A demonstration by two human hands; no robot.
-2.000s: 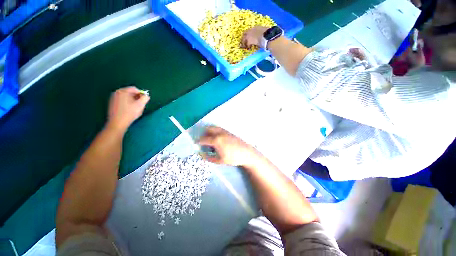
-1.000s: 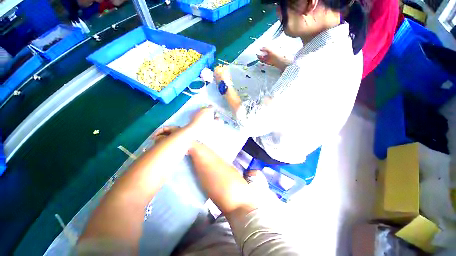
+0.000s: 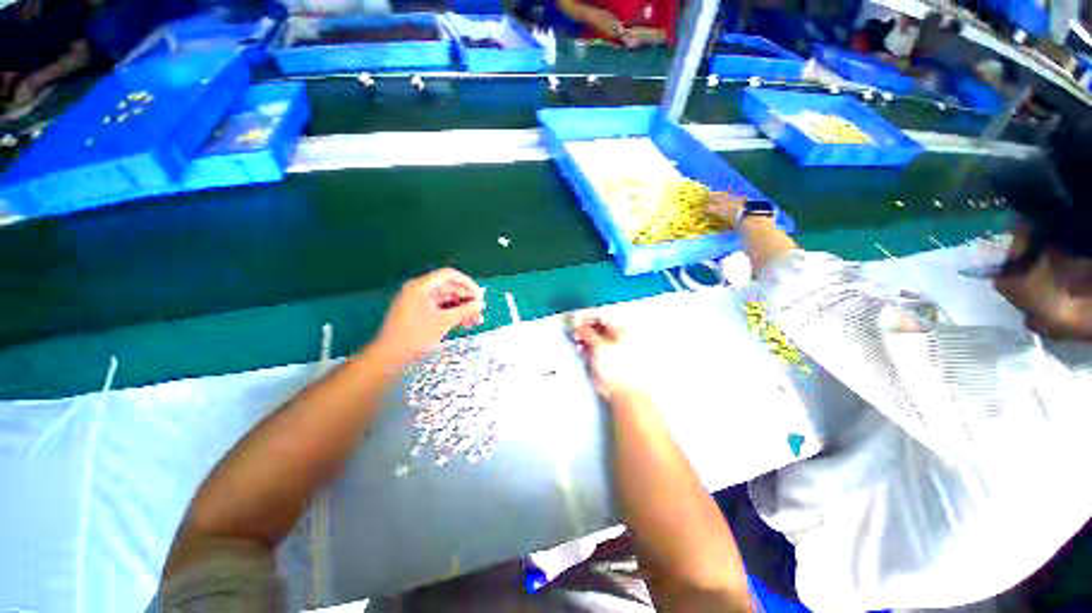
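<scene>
A loose pile of small white parts (image 3: 457,401) lies on the grey-white mat (image 3: 527,473) in front of me. My left hand (image 3: 429,314) is above the pile's far edge, near the green belt, its fingertips pinched on a tiny pale part (image 3: 481,295) that is mostly hidden. My right hand (image 3: 596,347) is over the cover, right of the pile, its fingers curled close together. Whether it holds anything is too small and blurred to tell. One pale speck (image 3: 503,242) lies on the belt beyond my hands.
The green conveyor belt (image 3: 359,234) runs across beyond the table. A blue tray (image 3: 647,254) of yellow parts (image 3: 677,213) stands on it. At right, a person in a striped shirt (image 3: 922,395) reaches into it, near a small yellow pile (image 3: 776,335). More blue trays (image 3: 132,126) stand behind.
The view has swung left and up from the person at right. My hands, close together with forearms overlapping a second ago, are apart. The neighbour's hand has gone back into the yellow parts.
</scene>
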